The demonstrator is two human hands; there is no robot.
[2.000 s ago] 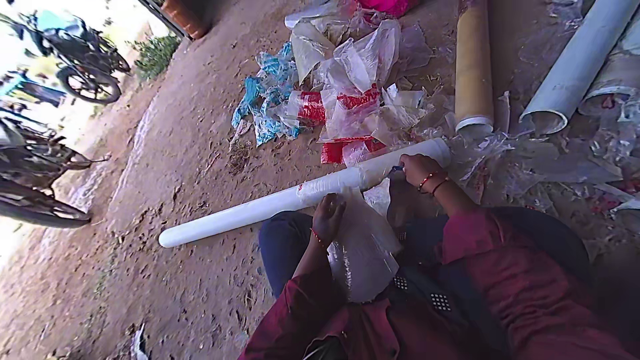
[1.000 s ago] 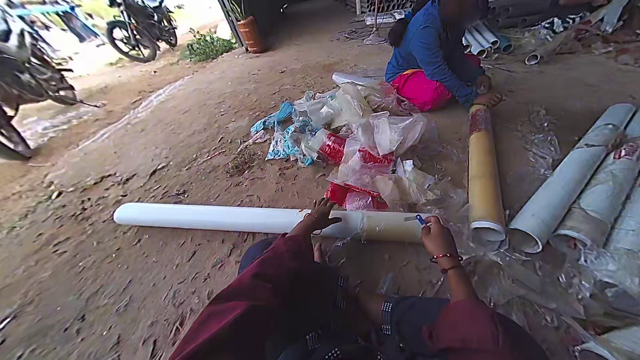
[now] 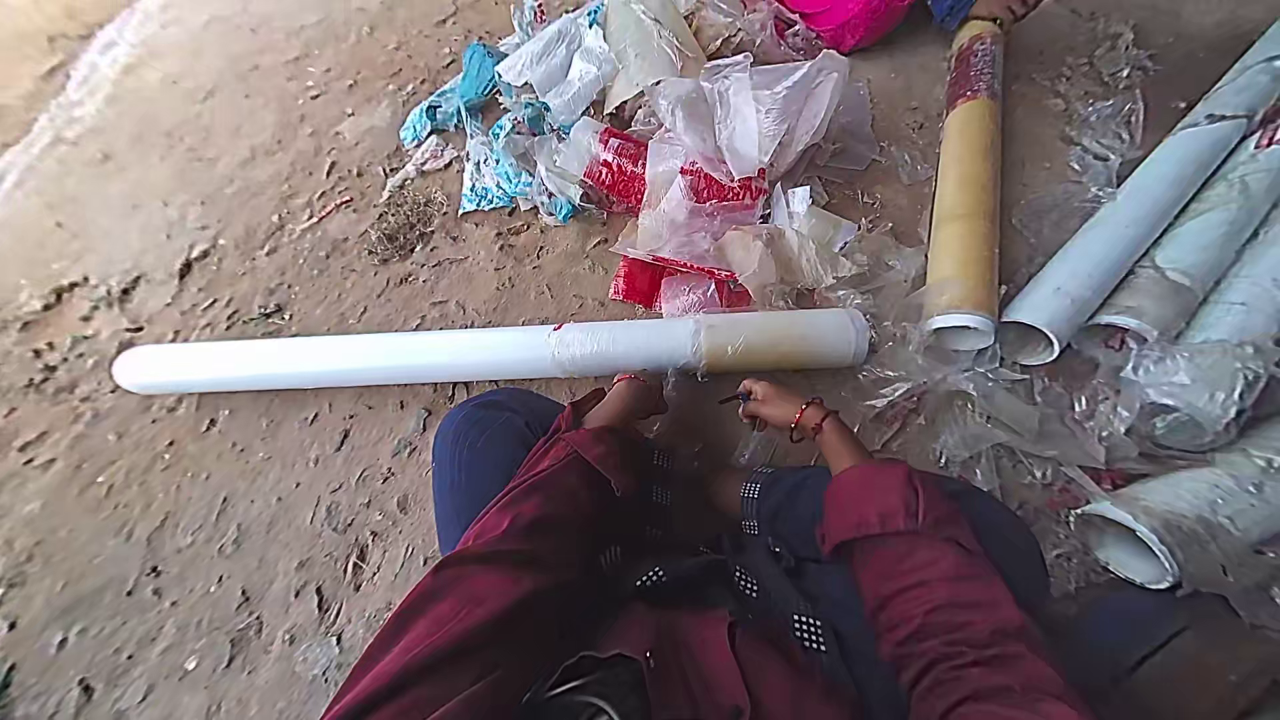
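A long white tube (image 3: 350, 362) lies crosswise on the dirt ground before my knees, its right part tan with clear plastic film around it. My left hand (image 3: 632, 400) is closed at the tube's near side, below its middle; some clear film (image 3: 685, 390) hangs beside it, and whether the fingers pinch it is unclear. In my right hand (image 3: 772, 404) is a small blade-like tool with a blue handle (image 3: 743, 397), its dark tip pointing left, just short of the tube's tan part. Clear film hangs under this hand.
Beyond the tube lies a heap of torn plastic wrapping (image 3: 700, 190), white, blue and red. A tan tube (image 3: 965, 200) stretches away, with another person's hand (image 3: 1005, 8) at its far end. Several whitish tubes (image 3: 1150, 210) and crumpled clear film (image 3: 1010, 410) lie at the right.
My left hand has come off the top of the tube to its near side. A white sheet seen hanging from the tube at first is no longer there. The view has tilted down.
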